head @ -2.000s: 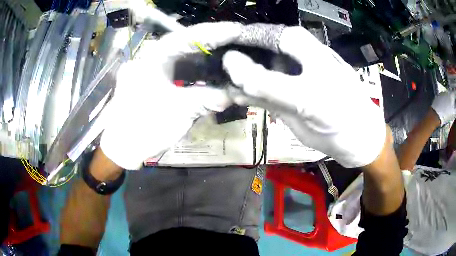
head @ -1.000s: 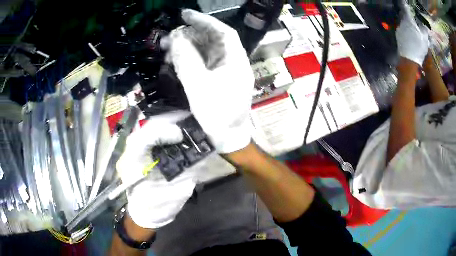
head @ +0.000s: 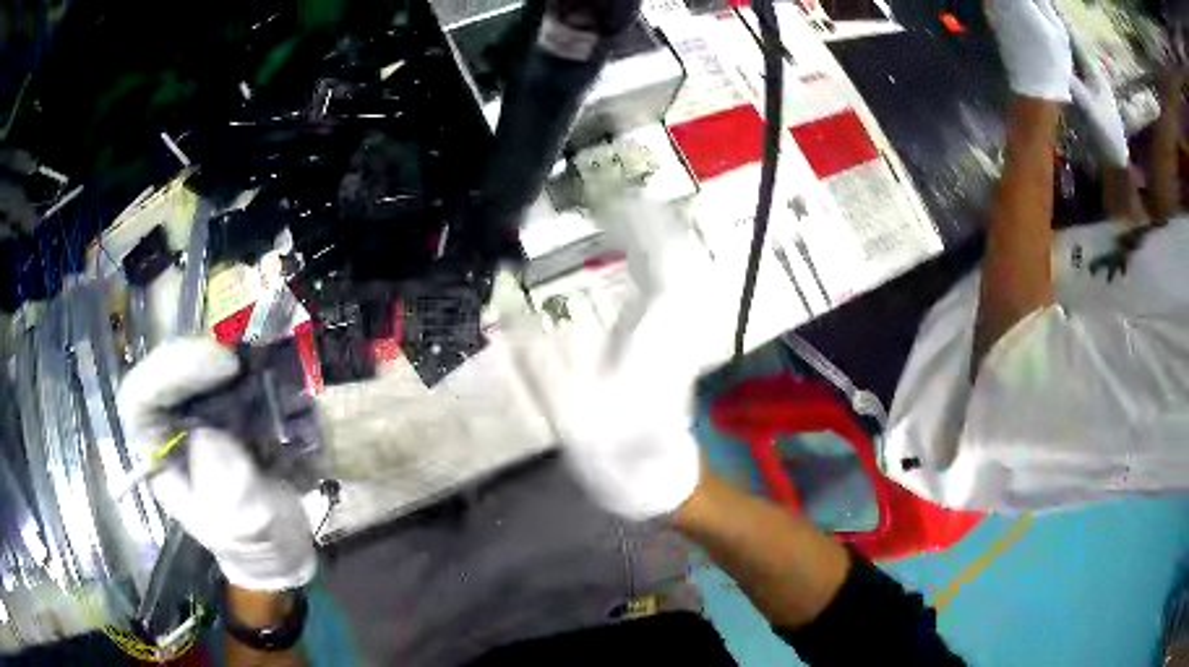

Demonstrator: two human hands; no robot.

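My gloved left hand is at the left and holds a black plastic part, with a short yellow lead beside its fingers. My gloved right hand is blurred, right of centre over the bench edge, with fingers apart and nothing seen in it. A thick black cylinder, likely the electric screwdriver, stands just beyond it near a grey box-like jig. The far ends of my right fingers are too blurred to tell whether they touch the jig.
Long metal strips are piled at the left. Black parts lie behind the bench edge. A black cord crosses the printed sheets. A red stool and a person in white are at the right.
My left hand has moved left with the black part. My right hand has left the part and moved right and down in view. The view has shifted, and the screwdriver shows more fully.
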